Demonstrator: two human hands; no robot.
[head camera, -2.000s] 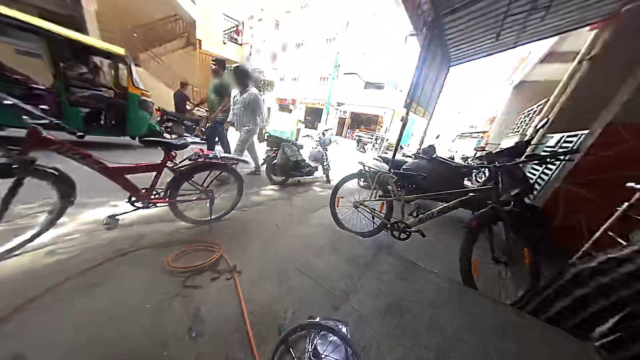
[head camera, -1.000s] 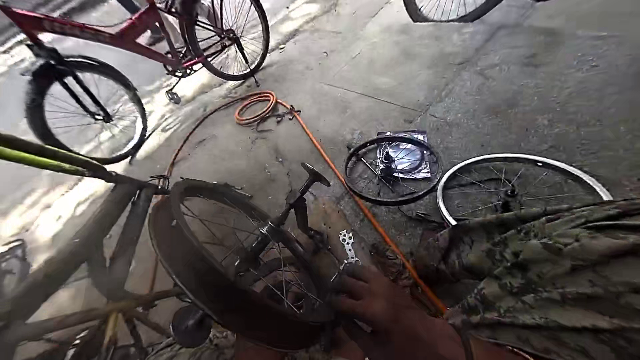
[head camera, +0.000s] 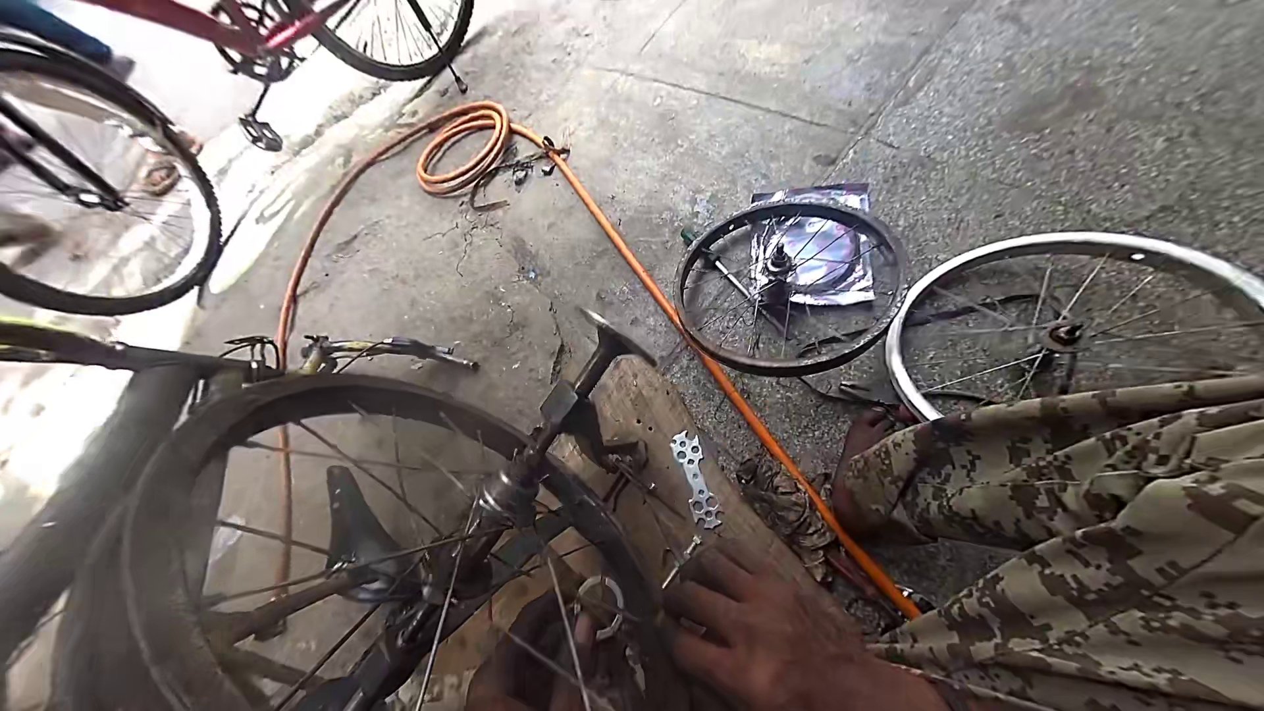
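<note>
A bicycle wheel rim with spokes stands close in front of me at the lower left, with a hub and axle near its middle. My right hand is low in the head view, its curled fingers at the rim's right side; whether they grip it is unclear. Behind the spokes, my left hand is dark and partly hidden, near a pale metal ring. On a wooden board beside the wheel lies a flat multi-hole bicycle spanner, just above my right hand. A thin metal piece touches or nearly touches its fingers.
An orange hose runs across the concrete floor, coiled at the top. Right of it lie a dark spoked wheel over a plastic packet and a silver rim. A red bicycle stands upper left. Camouflage-patterned trousers cover my leg.
The view has swung down from the street to the floor and wheel. My right hand has stayed near the wheel's right side since one second ago.
</note>
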